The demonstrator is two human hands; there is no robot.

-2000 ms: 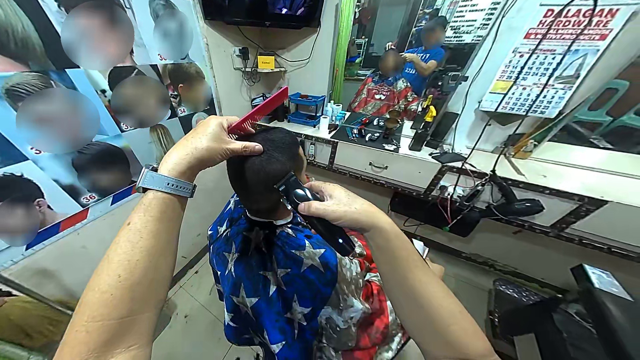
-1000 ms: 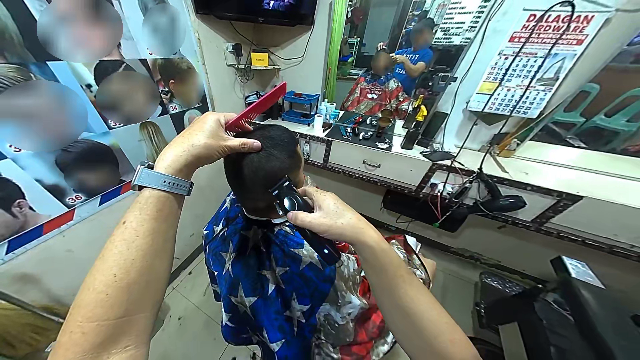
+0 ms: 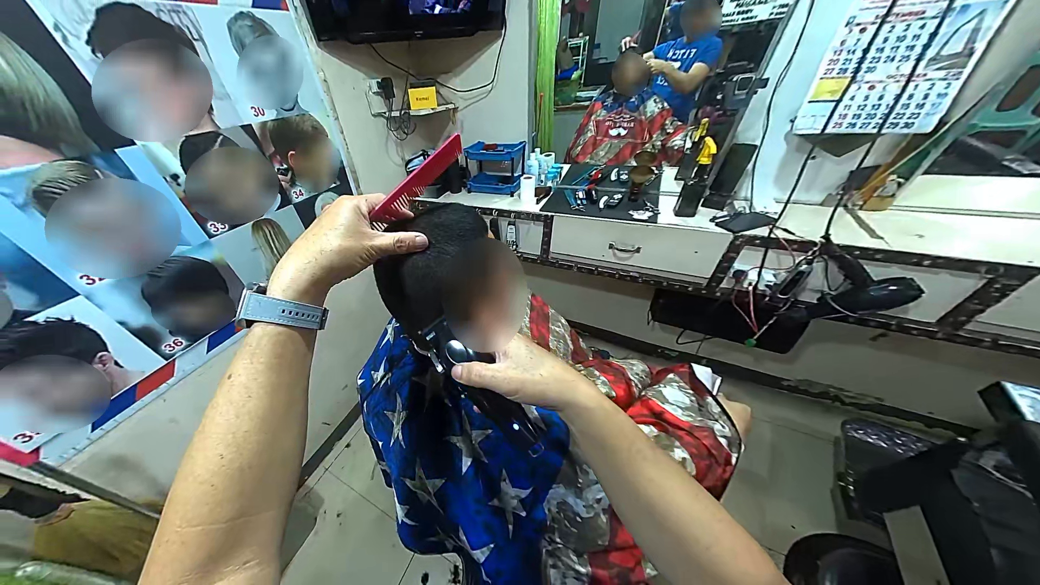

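Observation:
My left hand (image 3: 345, 244), with a watch on its wrist, holds a red comb (image 3: 418, 179) and rests its thumb on the seated person's dark hair (image 3: 435, 236). The comb's teeth point down and its far end rises to the upper right. In my right hand (image 3: 520, 374) is a black hair clipper (image 3: 496, 406), its head against the hair low at the back and side of the person's head. A cape (image 3: 463, 455) with white stars on blue and red and silver parts covers the person.
Ahead runs a counter with drawers (image 3: 638, 244), holding a blue rack (image 3: 494, 166), bottles and tools on a dark mat. A hair dryer (image 3: 873, 296) hangs at its edge among cords. A mirror (image 3: 597, 130) stands behind. Haircut posters cover the left wall; a black chair (image 3: 942, 487) is at right.
The clipper has shifted lower on the head, and my right hand with it. The seated person's head has turned a little to the right. My left hand still holds the comb at the head.

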